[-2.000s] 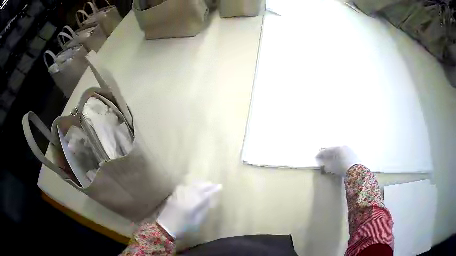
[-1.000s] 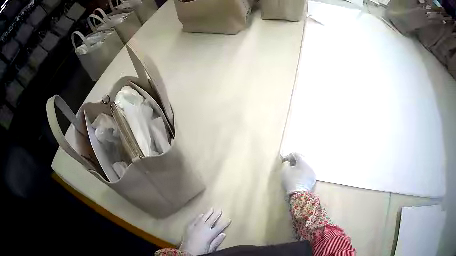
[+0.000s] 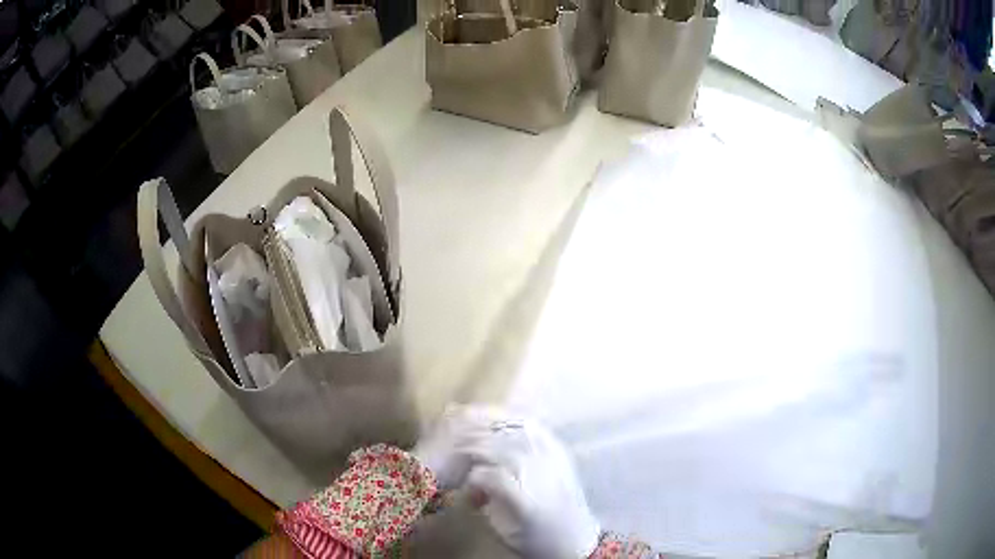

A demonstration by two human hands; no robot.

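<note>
A large white paper sheet (image 3: 742, 328) lies over the right part of the table, its near edge drawn towards me and slightly rippled. My gloved right hand (image 3: 535, 486) is closed on its near left corner. My gloved left hand (image 3: 456, 445) touches or overlaps my right at that corner; its fingers are blurred, so its grip cannot be told. A beige tote bag (image 3: 327, 409) stands upright just left of my hands, its two handles raised, crumpled white tissue (image 3: 316, 257) on both sides of its zipped centre divider (image 3: 289, 289).
Beige totes (image 3: 496, 71) stand at the table's back, one more (image 3: 655, 66) beside them. Stuffed totes (image 3: 246, 115) stand in a row beyond the left table edge. More beige pieces (image 3: 906, 137) lie at the back right. A smaller white sheet (image 3: 873, 546) shows at the bottom right.
The top sheet has shifted towards me, its near edge now lower. My right hand has moved left and nearer with its corner. My left hand has come up beside it. The view has shifted.
</note>
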